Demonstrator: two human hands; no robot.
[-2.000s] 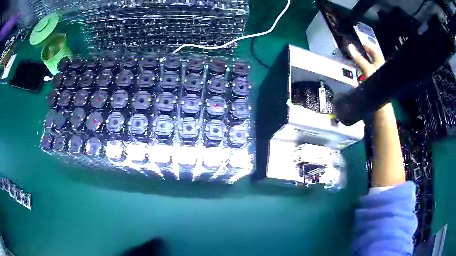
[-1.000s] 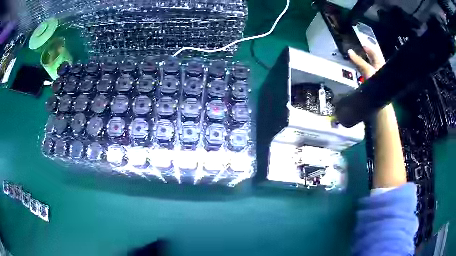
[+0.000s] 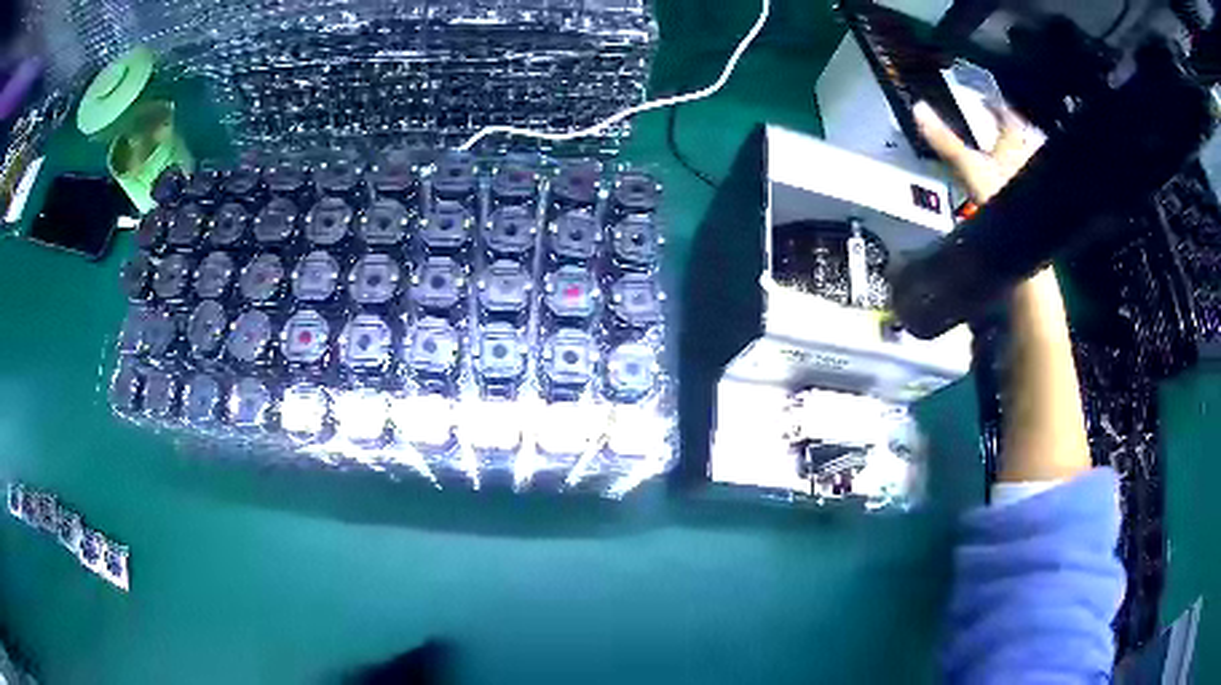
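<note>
My right hand [image 3: 984,163] reaches to the back right, beside a dark flat piece [image 3: 890,56] on a white box [image 3: 857,105]. Its fingers are spread and I see nothing held between them. A large black cylindrical thing [image 3: 1058,194], blurred and close to the camera, crosses in front and hides part of the hand and wrist. The white screw feeder [image 3: 837,345] stands left of my forearm, with a dark open bin and a metal mechanism in front. My left hand is not in view. A dark blurred shape [image 3: 402,669] at the bottom edge cannot be identified.
Stacked clear trays with round dark parts [image 3: 435,284] stand left of the feeder. More shiny trays [image 3: 442,67] are behind, with a white cable [image 3: 589,131] over them. A module strip [image 3: 70,533], phone [image 3: 83,214] and green cup [image 3: 147,154] are left. Black trays [image 3: 1118,455] are right.
My right hand's fingers have spread wider and moved slightly up and left near the dark piece. The module strip first came further into view at the left, then stayed put.
</note>
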